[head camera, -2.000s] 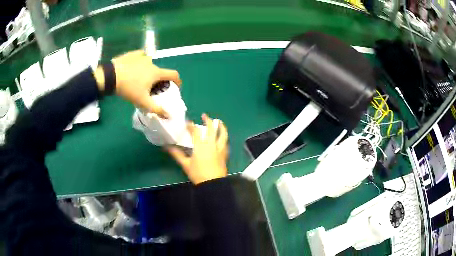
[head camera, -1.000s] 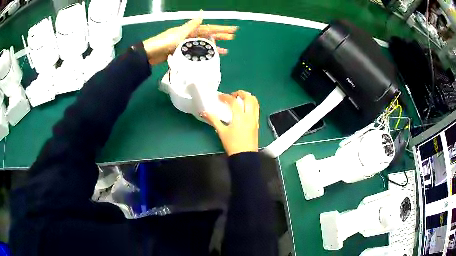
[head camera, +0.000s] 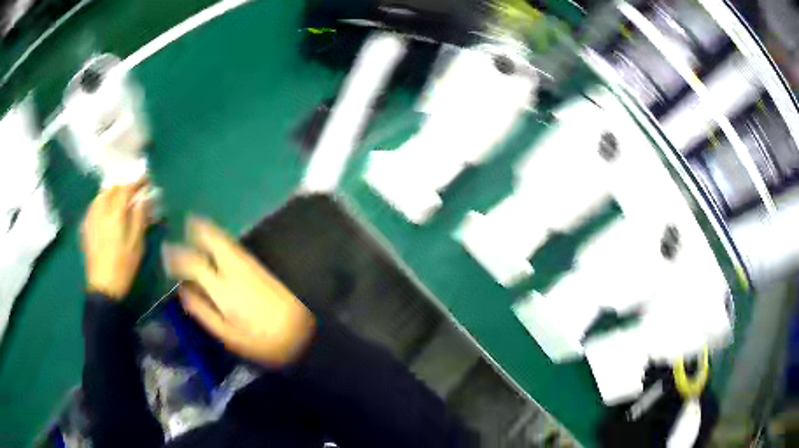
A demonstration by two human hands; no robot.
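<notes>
The whole view is blurred by motion. A white PTZ dome camera [head camera: 109,118] stands on the green mat at the upper left, its dark lens face up. My left hand [head camera: 114,234] is at the near end of this camera, with its fingers around the white base. My right hand [head camera: 241,293] is to the right of my left hand, over the bench's near edge, apart from the camera. Its fingers look spread and I see nothing held in it.
More white cameras stand at the far left [head camera: 22,210]. A row of several white cameras [head camera: 473,118] lies at right, before a monitor [head camera: 705,109]. A white label strip [head camera: 355,114] runs from a black box. Yellow tape [head camera: 692,374] and a white mouse [head camera: 686,426] are lower right.
The view has swung right. The camera has moved left on the mat, towards the other cameras. My left hand has gone from its head to its base, and my right hand has let go.
</notes>
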